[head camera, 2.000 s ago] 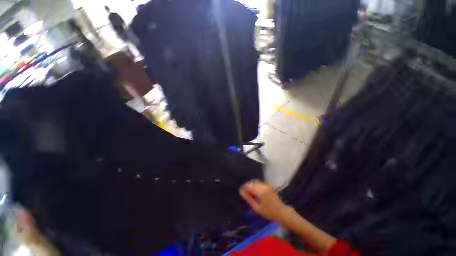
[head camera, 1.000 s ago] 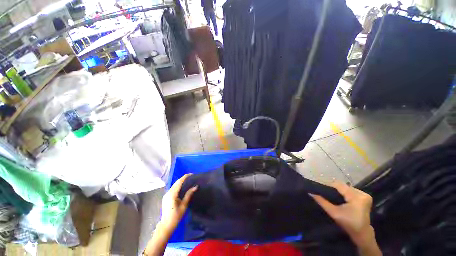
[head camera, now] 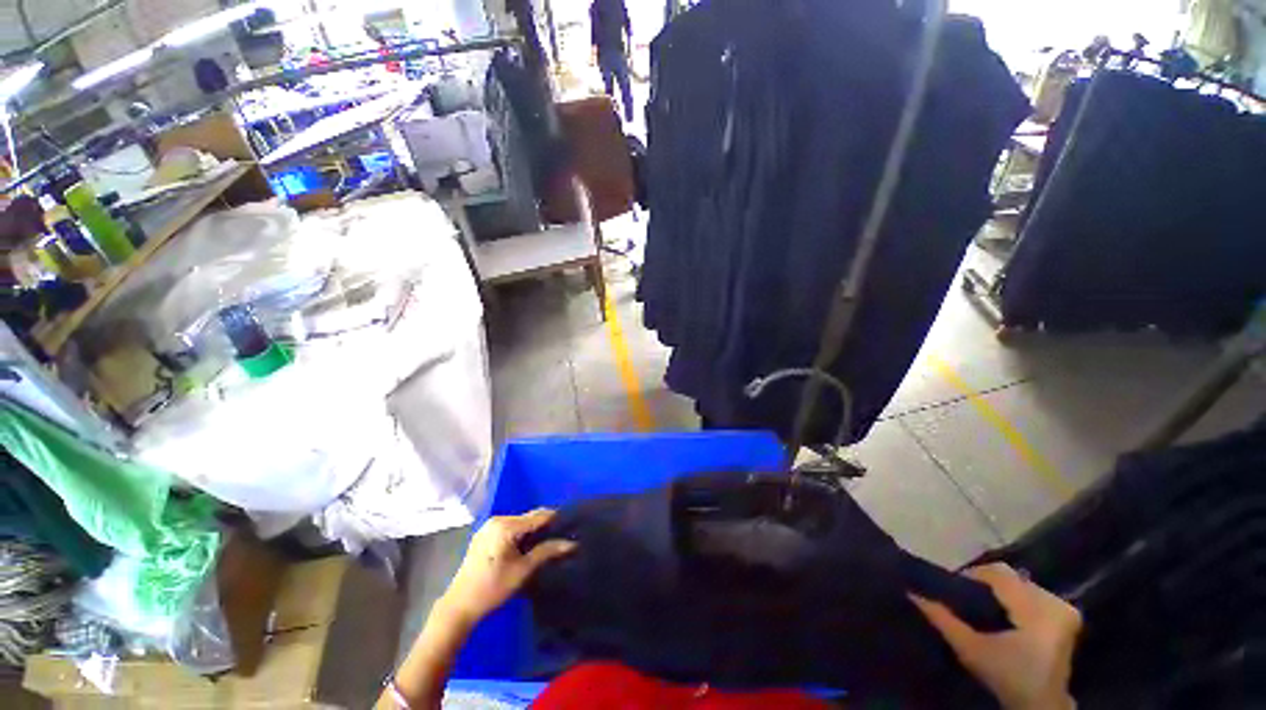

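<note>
A dark navy denim shirt (head camera: 625, 596) is spread between my hands over a blue plastic crate (head camera: 555, 465). A clothes hanger (head camera: 833, 382) is in the shirt; its silver hook rises from the open collar. My left hand (head camera: 507, 562) grips the shirt at one shoulder, thumb on top. My right hand (head camera: 1020, 631) grips it at the other shoulder. The lower part of the shirt is hidden below the collar, near my red clothing.
A rack of dark shirts (head camera: 778, 208) stands ahead, another (head camera: 1145, 208) at the back right, and more dark shirts (head camera: 1194, 569) hang close on the right. A white-covered table (head camera: 403, 402) and a cardboard box (head camera: 306, 631) are at the left. A person (head camera: 611, 49) is far back.
Two seconds ago the shirt was stretched out leftward with its buttons showing. It is now held collar-up over the crate. Since one second ago, shirt and hands have shifted slightly right in view.
</note>
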